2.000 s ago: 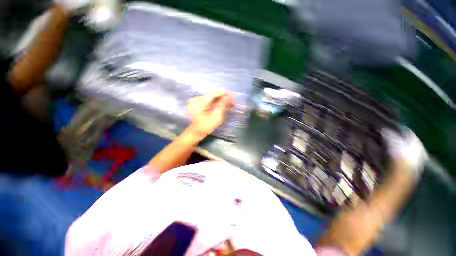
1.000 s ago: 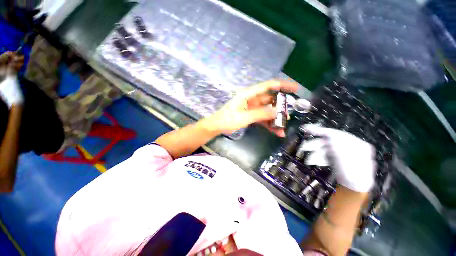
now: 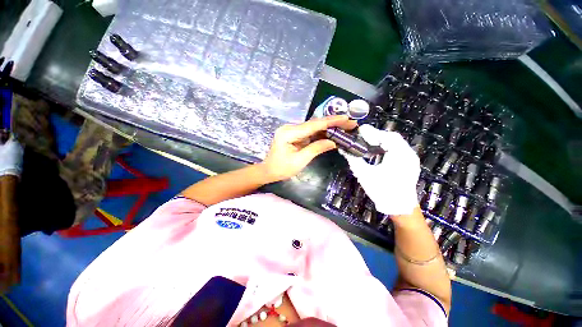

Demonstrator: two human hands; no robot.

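A dark metal cylindrical part (image 3: 352,142) is held between my two hands over the near left edge of the tray of parts. My bare left hand (image 3: 295,148) pinches its left end with thumb and fingers. My right hand (image 3: 389,167), in a white glove, grips its right end; the glove hides that end. The blister tray of parts (image 3: 464,186) lies under and to the right of my right hand, with rows of dark and silvery cylinders. A small bottle with a blue label (image 3: 332,108) and a round silvery-white lid (image 3: 358,109) stand just beyond my hands.
A film-wrapped tray stack (image 3: 210,64) lies at the left, with three dark parts (image 3: 106,62) on its far left corner. Glossy empty trays (image 3: 472,29) are at the back right. A white block (image 3: 32,38) and another person's gloved hand (image 3: 9,156) are at the far left.
My left hand had a part in its fingers apart from my right. My gloved hand has moved off the tray and up to the part, and now both hands hold it.
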